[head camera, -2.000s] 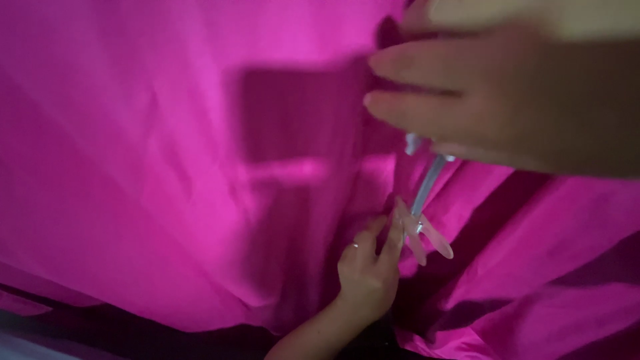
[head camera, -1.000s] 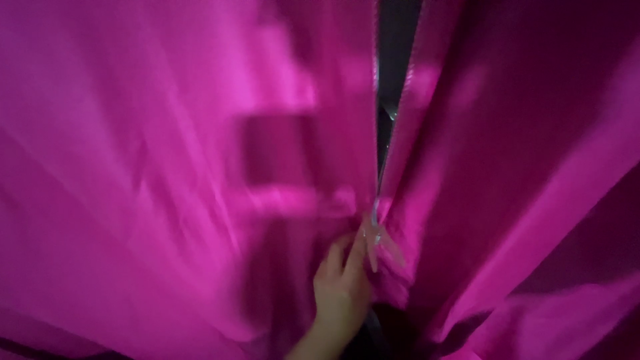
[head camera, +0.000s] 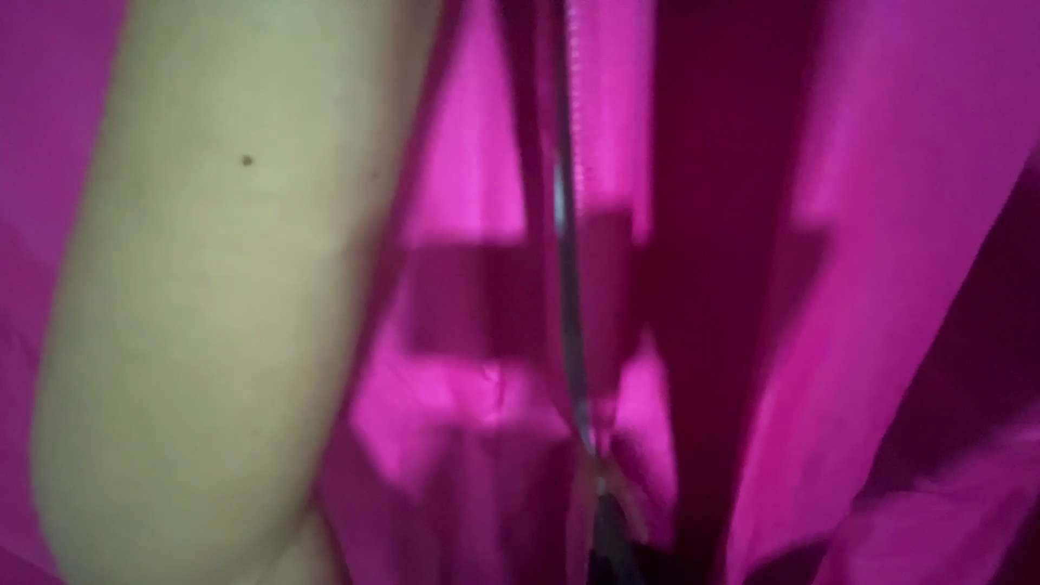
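Observation:
A bare arm (head camera: 211, 284), large and close, runs from the top edge down the left side and looks bent near the bottom. Its hand lies beyond the frame, and which arm it is cannot be told. Neither my left hand nor my right hand shows. Bright pink fabric (head camera: 877, 244) hangs in folds behind the arm. Down its middle runs a narrow dark gap edged by what looks like a zipper (head camera: 575, 106). The edges meet low in the view, by a blurred, pale translucent piece (head camera: 603, 483).
Dark shadows fall across the fabric in the middle and at the right. Below the meeting point of the edges is a dark area (head camera: 613, 544). Creased pink fabric (head camera: 942, 520) spreads at the lower right.
The hand at the lower end of the gap one second ago is out of sight. An arm has come in close at the left. The gap looks narrower, and the view has shifted.

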